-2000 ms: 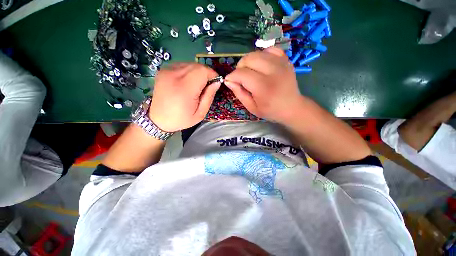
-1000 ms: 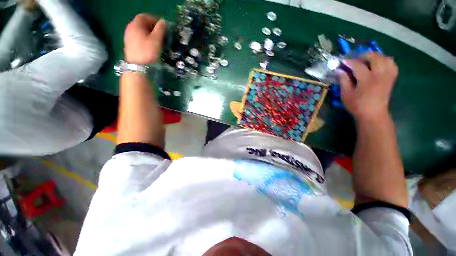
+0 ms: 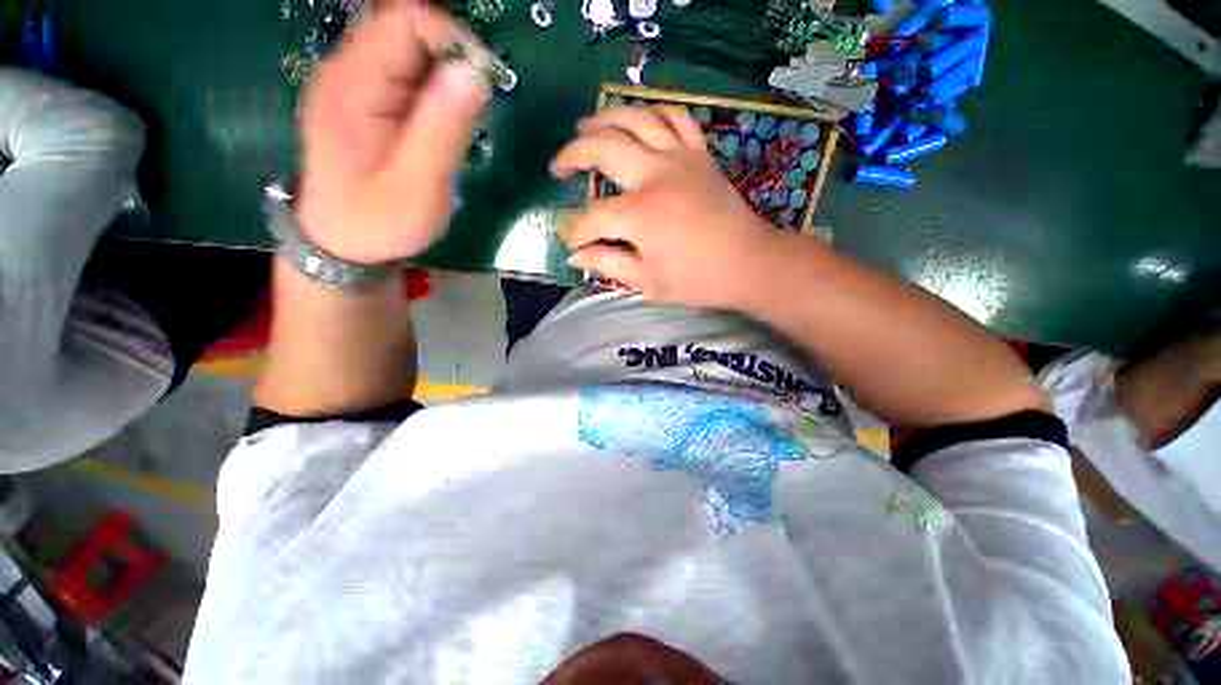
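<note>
My left hand (image 3: 382, 141) is raised at the upper left, thumb and fingers closed on a small greenish-silver strip, a circuit board (image 3: 478, 58). My right hand (image 3: 676, 208) is over the left part of the parts box (image 3: 716, 101), palm down, fingers apart, with nothing seen in it. Its fingertips reach the box's left rim. The box has a tan rim and holds grey-blue round parts with red wires (image 3: 770, 147). My hand hides much of the contents.
Blue cylinders (image 3: 937, 67) lie piled right of the box, beside grey flat pieces (image 3: 830, 83). White ring parts (image 3: 603, 14) lie at the top edge. A pile of boards is partly hidden behind my left hand. People's sleeves show at left (image 3: 60, 268) and right.
My right hand has come from the grey and blue parts to the box. My left hand now shows the strip at its fingertips. The view has turned and shifted.
</note>
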